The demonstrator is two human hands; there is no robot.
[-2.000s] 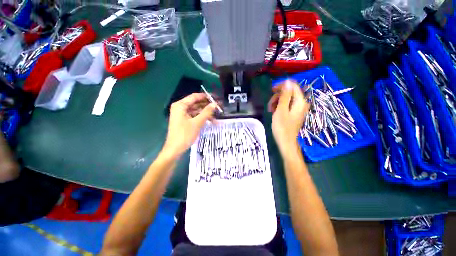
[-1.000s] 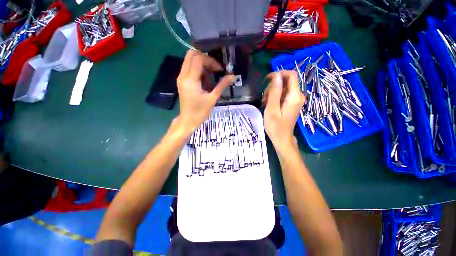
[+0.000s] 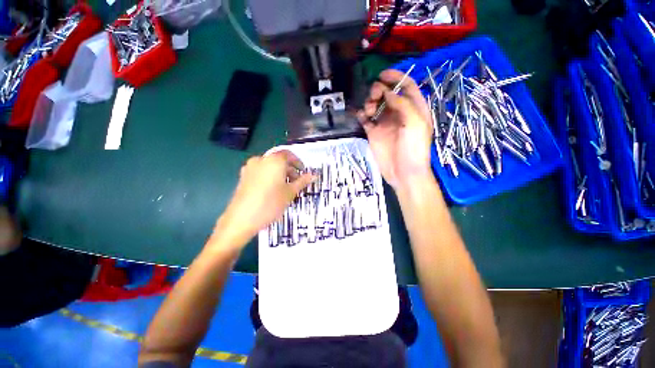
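Observation:
My left hand is over the upper left of the white tray, fingertips down at the slim silver pins lined up there; whether it grips one cannot be told. My right hand is raised between the press and the blue parts bin, holding a slim metal pin between thumb and fingers, tilted up to the right. The dark bench press stands beyond the tray. Its small silver fixture with two round screw heads shows no hand on it.
The blue parts bin heaped with pins is right of my right hand. Long blue bins stand far right. Red bins are behind the press and upper left. A flat black rectangle, white strip and clear boxes lie left.
My left hand has moved from the press fixture down to the pins in the tray. My right hand has moved up slightly, and a pin now shows in it. The view has shifted a little.

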